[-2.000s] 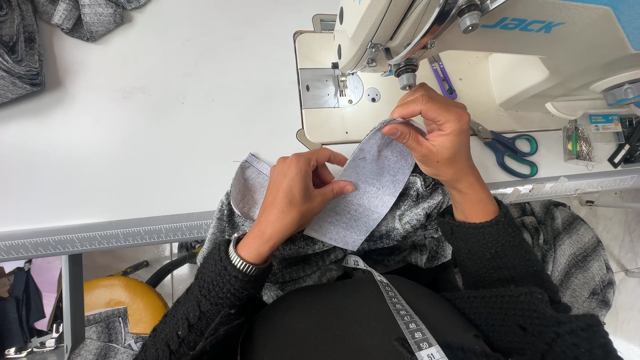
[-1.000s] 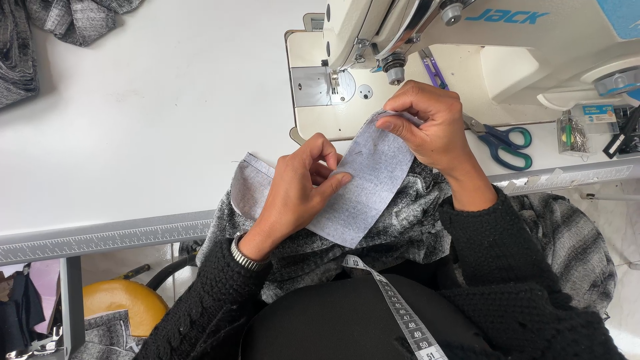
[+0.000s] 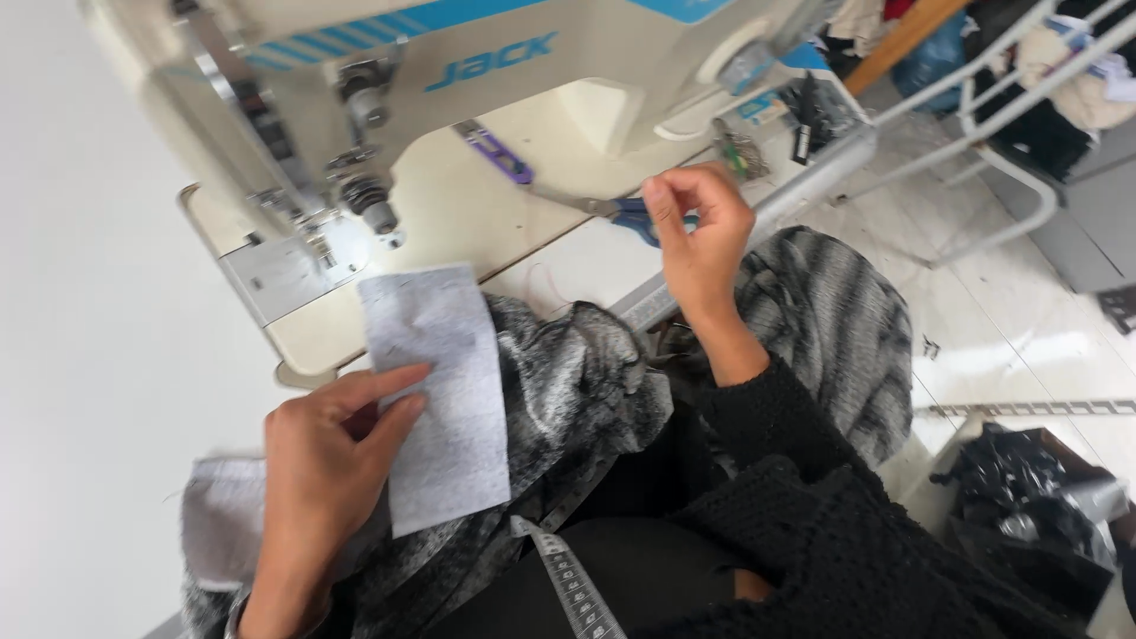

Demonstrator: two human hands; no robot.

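Observation:
A light grey fabric piece [image 3: 448, 426] lies over mottled grey and black knit fabric [image 3: 568, 382] at the table's front edge. My left hand [image 3: 333, 461] is at its left edge, thumb and forefinger around a bit of the cloth. My right hand [image 3: 706, 235] is raised away from the fabric, thumb and forefinger together; a thin thread shows to its left, but whether the fingers hold it cannot be told. Behind the cloth is a Jack sewing machine [image 3: 497, 71], its presser foot [image 3: 324, 248] above the needle plate. A tape measure [image 3: 572, 581] hangs over my lap.
Scissors [image 3: 635, 213] lie behind my right hand, with purple thread snips [image 3: 497, 153] on the machine bed. Pins in a container [image 3: 741, 155] sit further right. A white metal rack [image 3: 1012, 169] and a bin with black plastic [image 3: 1021, 497] stand at the right.
My right hand has let go of the light fabric's upper end and moved right. The fabric piece now lies flatter. The view has swung to the right.

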